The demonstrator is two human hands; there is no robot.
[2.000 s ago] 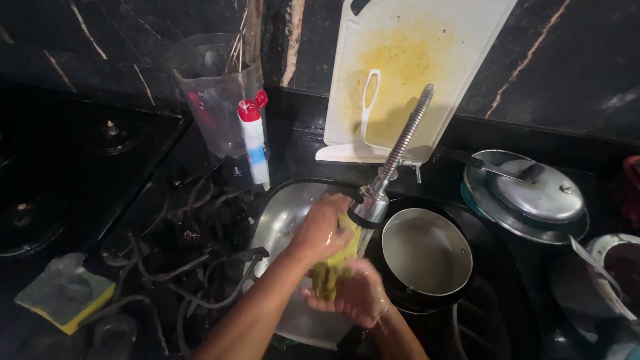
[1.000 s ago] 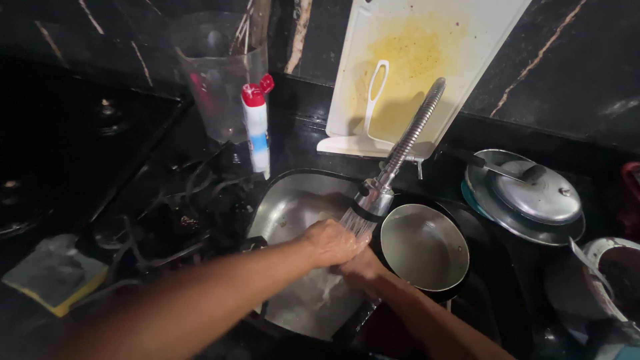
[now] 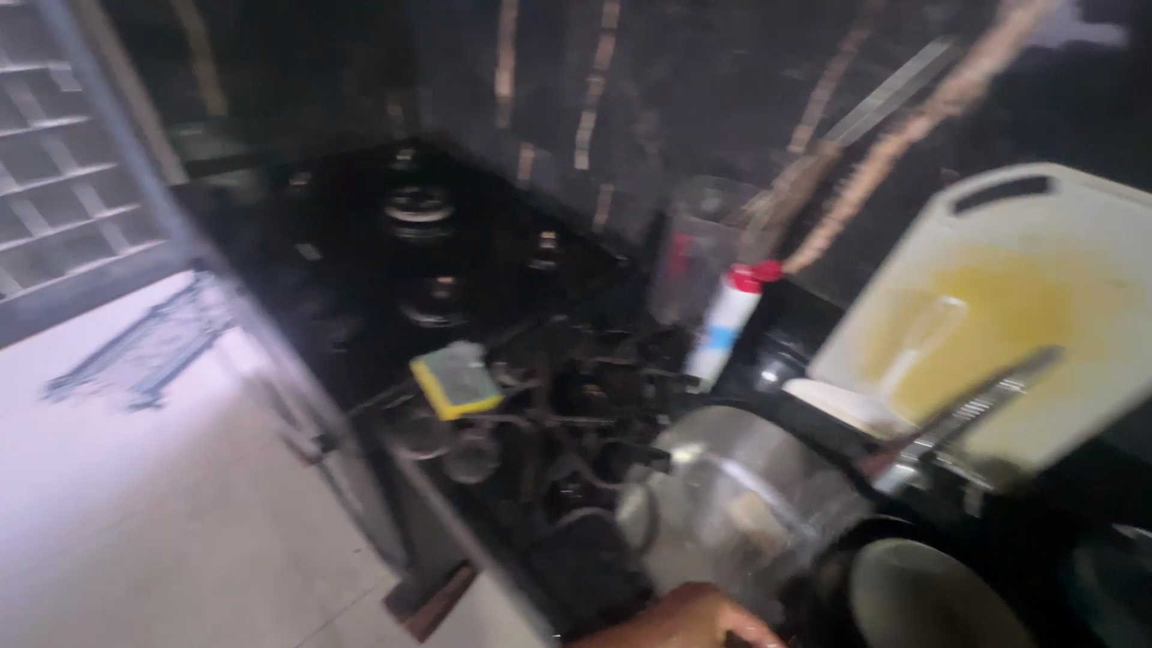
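The view is blurred. My left hand (image 3: 697,616) shows at the bottom edge, in front of the steel sink (image 3: 720,567), its fingers partly cut off by the frame. Whether it holds anything cannot be made out. My right hand is out of view. To the right of my left hand sits a round metal pot (image 3: 927,598), and above the sink slants a metal faucet with a coiled spring neck (image 3: 981,405). A yellow and grey sponge (image 3: 457,381) lies on the black surface beside several dark pan supports (image 3: 540,405).
A white bottle with a red cap (image 3: 724,324) stands near a clear container (image 3: 697,252). A stained white cutting board (image 3: 1035,270) leans at the wall. The black stovetop (image 3: 351,270) is at the left, with pale floor (image 3: 180,504) beyond its edge.
The view has swung left, bringing the floor into sight. Two seconds ago both hands held a yellow-green cloth-like thing beneath the faucet; now only my left hand shows, lower down and away from the faucet.
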